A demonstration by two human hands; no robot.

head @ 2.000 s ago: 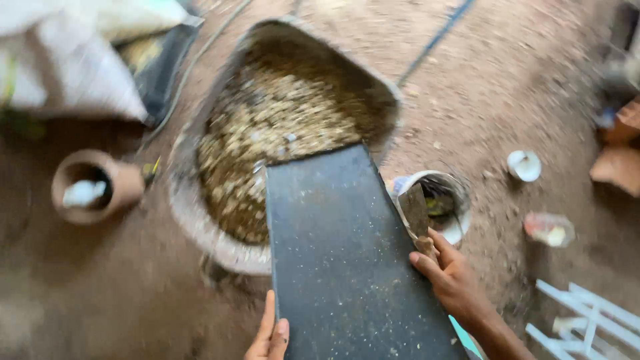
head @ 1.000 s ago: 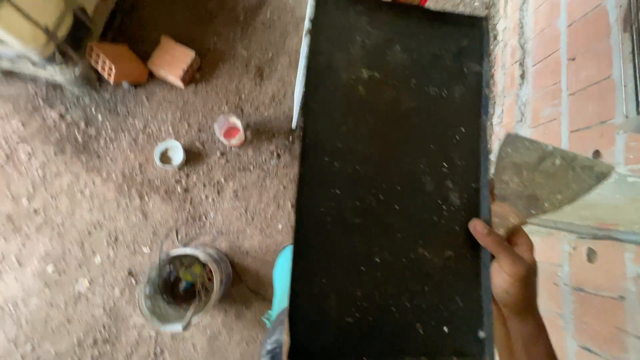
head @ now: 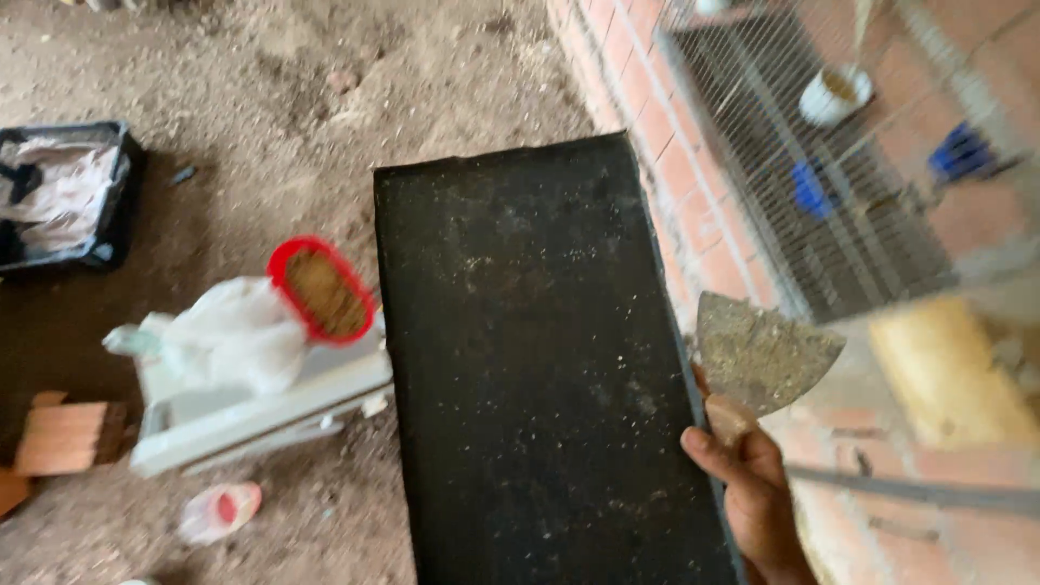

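Observation:
A long black sheet or shallow tray [head: 528,349], specked with pale crumbs, fills the middle of the head view and runs off the bottom edge. My right hand [head: 751,471] grips its right edge, thumb on the upper face. The same hand holds a wide scraper [head: 764,349] with a dirt-crusted metal blade, which sticks out to the right of the sheet. My left hand is out of view. Left of the sheet, a red oval container [head: 280,268] holds brown granular material beside a white plastic bag [head: 240,333].
A brick wall with a wire-mesh cage [head: 812,203] stands on the right, a white cup [head: 837,96] by the mesh. On the dirt floor are a black crate [head: 122,195] with pinkish material, a hollow clay brick [head: 61,439], a whitish frame [head: 260,414] and a plastic cup [head: 219,512].
The sheet has moved away from above the wheelbarrow-like tub of feed-like material, still in my right hand with the scraper. My left hand, on its edge two seconds ago, has left view. The view has swung right.

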